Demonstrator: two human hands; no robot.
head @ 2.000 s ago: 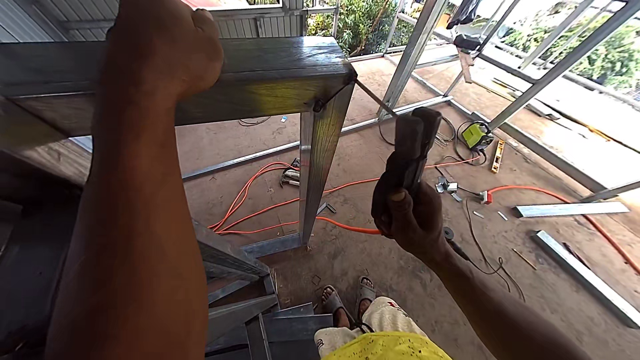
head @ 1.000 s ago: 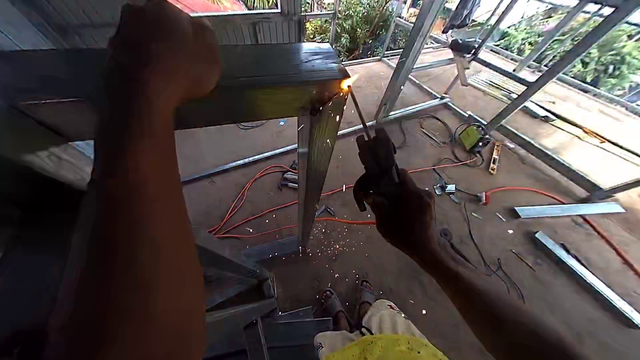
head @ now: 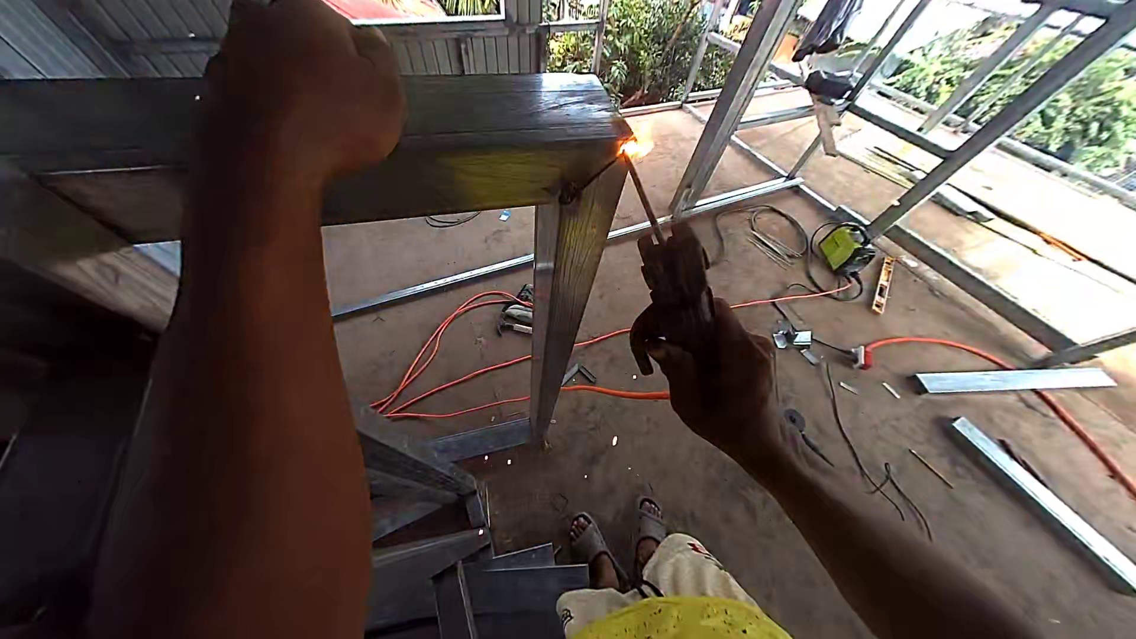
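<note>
My right hand (head: 723, 377) grips a dark welding electrode holder (head: 676, 280). From its jaws a thin welding electrode (head: 645, 200) slants up to the corner of a metal beam (head: 497, 164), where a bright orange arc glows and sparks fall. Beneath that end stands an upright metal post (head: 568, 302), joined to the beam. My left hand (head: 311, 98) is raised at the upper left, in front of the beam, with its fingers curled; whether it holds something there cannot be told, as the hand's far side is hidden.
On the floor at right lie a green welding machine (head: 845, 248), a spirit level (head: 883, 284) and metal channels (head: 1016, 380). Orange cable (head: 435, 342) runs behind the post. A power tool (head: 517, 315) rests near it. Metal framing (head: 417, 568) is below left, close to my sandalled feet (head: 590, 537).
My right hand has moved up and left since the oldest frame, then slightly closer to the corner. An arc, absent in the oldest frame, burns at the electrode's tip. My left hand stays raised.
</note>
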